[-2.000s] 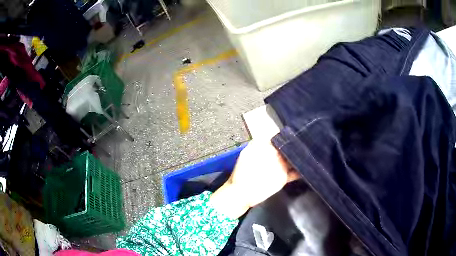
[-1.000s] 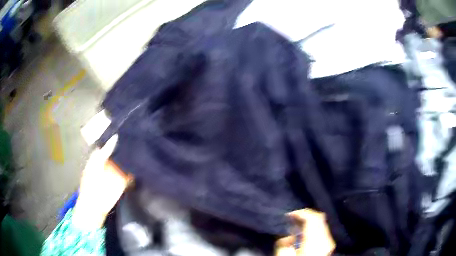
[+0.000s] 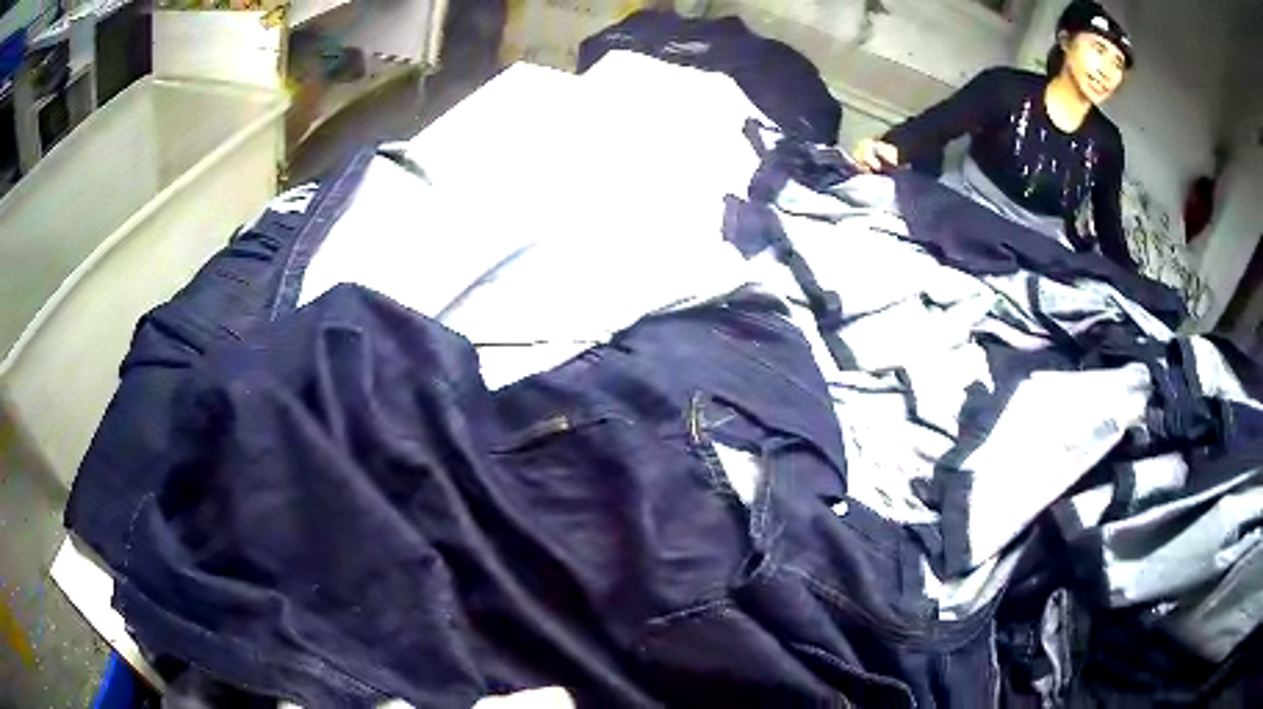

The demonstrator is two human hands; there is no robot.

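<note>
A dark navy denim garment (image 3: 360,485) lies spread and wrinkled over the near left of the table, with stitch lines along its seams. Beside it, more navy denim (image 3: 610,457) shows a small stitched slit and a curved stitched opening with pale cloth inside. Only fingertips, seemingly of my right hand (image 3: 526,699), show at the bottom edge by the garment's near edge. The rest of that hand is cut off, so its grip is hidden. My left hand cannot be made out; a tiny pale sliver at the bottom edge further left is too small to identify.
White-grey cloth (image 3: 623,208) lies behind the garment. Heaped navy and grey pieces (image 3: 900,374) cover the right. A person in black (image 3: 1025,153) is across the table, one hand on the pile. A cream bin (image 3: 139,208) stands left; a blue crate edge (image 3: 118,688) shows bottom left.
The view has swung right and up, showing the pile and the person. The garment now sits further left. Both hands, earlier at its near edge, have dropped mostly or wholly out of the picture.
</note>
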